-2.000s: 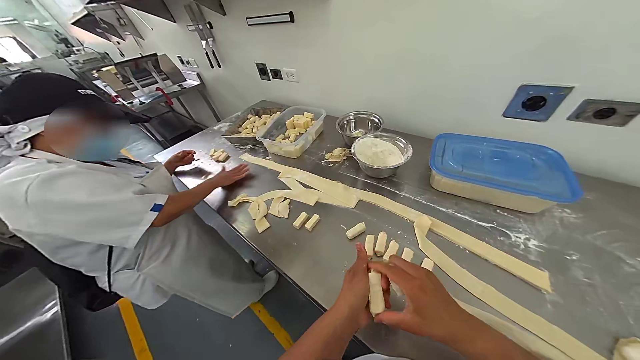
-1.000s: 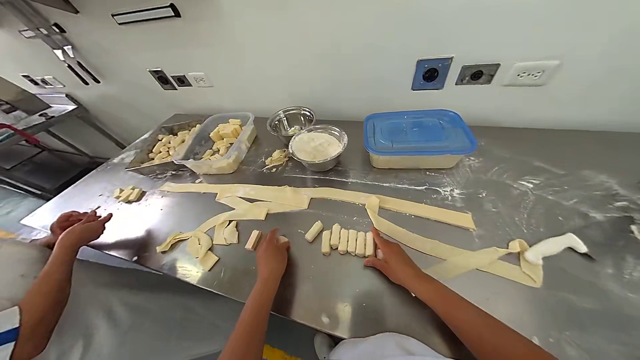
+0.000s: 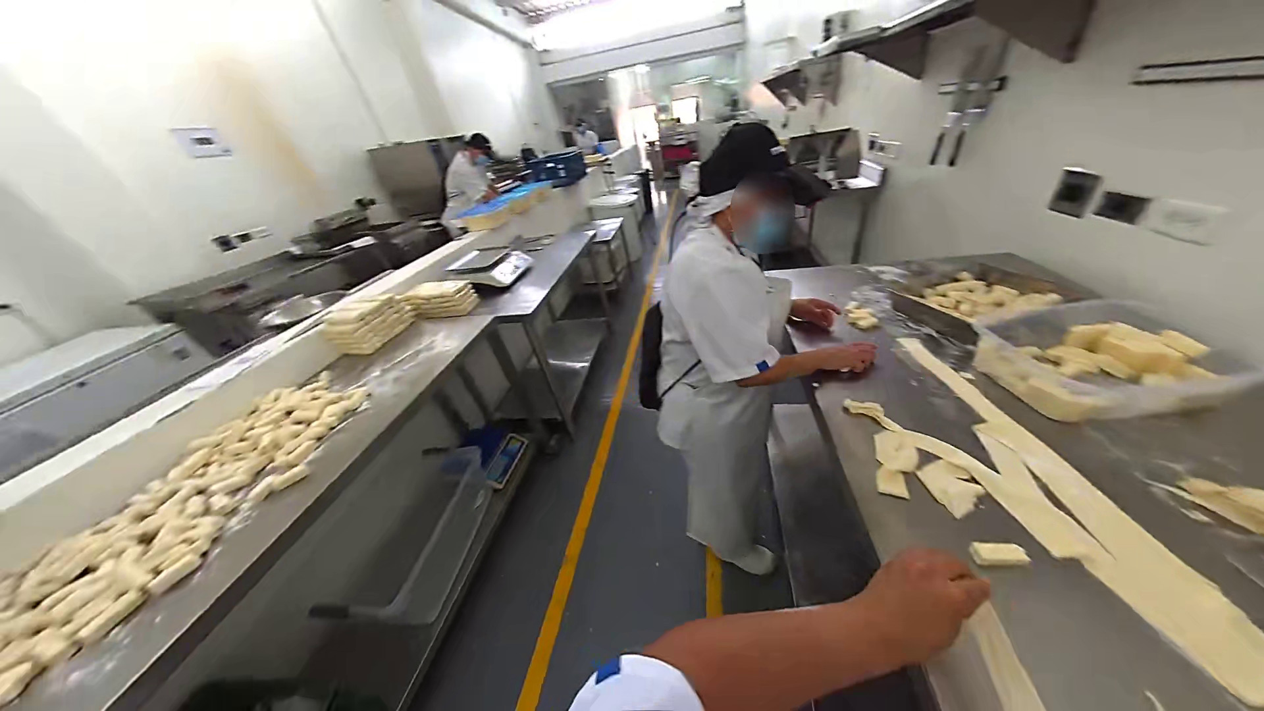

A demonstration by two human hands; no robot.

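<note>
My left hand (image 3: 923, 602) is over the near edge of the steel table, fingers bent, at the upper end of a narrow dough strip (image 3: 1002, 657); whether the fingers grip it is unclear. Just beyond it lies a short dough piece (image 3: 999, 554). Long flat dough strips (image 3: 1116, 533) run along the table, with torn dough scraps (image 3: 950, 486) beside them. My right hand is out of view. A clear plastic tub (image 3: 1096, 390) holds pale blocks, and a metal tray (image 3: 938, 318) behind it holds smaller pieces.
A co-worker (image 3: 726, 326) in white stands at the table, hands near small dough pieces. Across the aisle, a steel counter (image 3: 296, 523) bears many dough rolls (image 3: 178, 513), stacked dough sheets (image 3: 367, 321) and a scale (image 3: 491, 265). Another person (image 3: 468, 183) is farther back.
The view has swung far to the left, bringing the aisle and opposite counter in. My right hand, beside the row of dough pieces a second ago, is out of frame.
</note>
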